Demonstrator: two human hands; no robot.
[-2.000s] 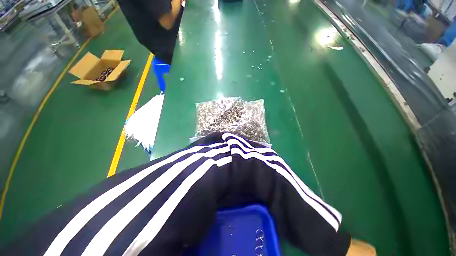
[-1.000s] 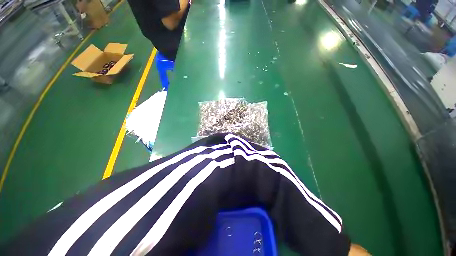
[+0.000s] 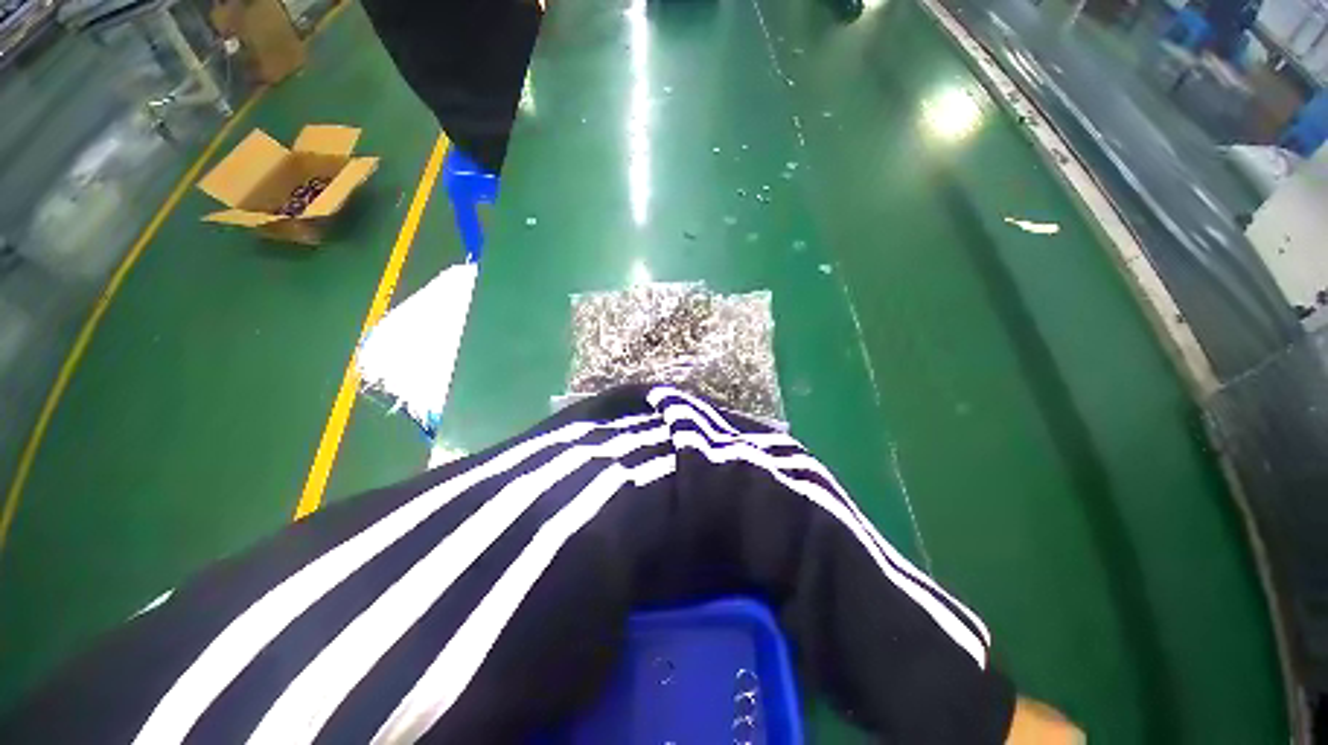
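Observation:
A clear crinkled bag of small silver-brown parts [image 3: 677,347] lies flat on the green belt in front of me, its near edge behind my black, white-striped clothing. Below, a blue tray [image 3: 706,633] shows between the dark folds, with several thin silver rings [image 3: 746,699] inside. Its lower part is cut off by the picture's edge. My left hand is not in view. At bottom right, bare skin shows at the end of a sleeve. It looks like part of my right arm; no fingers show.
Small bits and a pale scrap [image 3: 1033,226] lie on the belt. A metal rail [image 3: 1114,240] runs along its right side. On the left are an open carton [image 3: 299,186], a blue stool [image 3: 469,197], a white sheet [image 3: 423,347] and a person in black [image 3: 459,66].
The pale scrap on the belt has come nearer along the right side. The other person's forearm has mostly left the view at the top. The bag and tray look nearly unchanged.

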